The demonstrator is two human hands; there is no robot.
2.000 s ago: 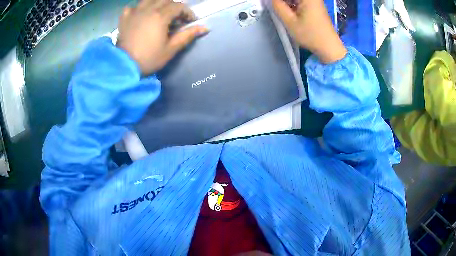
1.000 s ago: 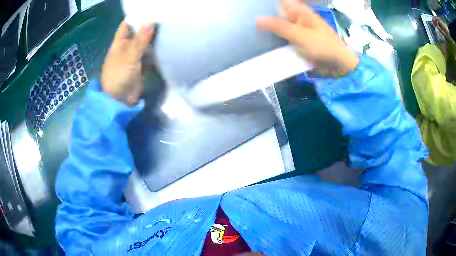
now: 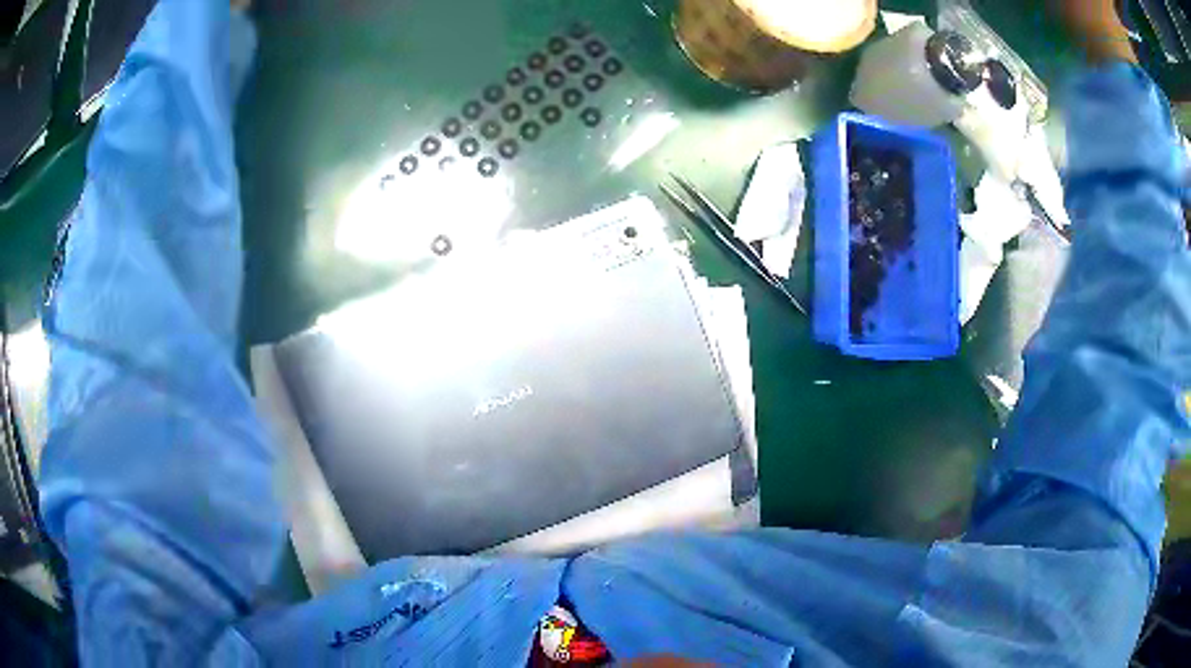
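Observation:
A grey tablet back cover point(image 3: 588, 431) lies flat, outer face up with its logo showing, its camera corner at the upper right. It rests on white sheets point(image 3: 308, 463), and the edge of another dark panel shows at its lower right. Black adhesive rings point(image 3: 511, 110) sit in rows on clear film beyond it; one ring lies apart near the cover's top edge. My left arm reaches to the top left, with the hand cut off by the top edge. My right hand point(image 3: 1095, 24) is partly visible at the top right, blurred and cut off; its fingers are hidden.
Dark tweezers point(image 3: 735, 244) lie between the cover and a blue bin point(image 3: 901, 350) holding small black parts. A tan tape roll point(image 3: 726, 50) and a white bottle point(image 3: 901, 78) with a metallic top stand at the back. White scraps point(image 3: 773, 209) and clear plastic lie around the bin.
The cover and white sheet that my hands had lifted are no longer in them. A cover lies flat on the sheets, and both hands have moved out to the upper sides.

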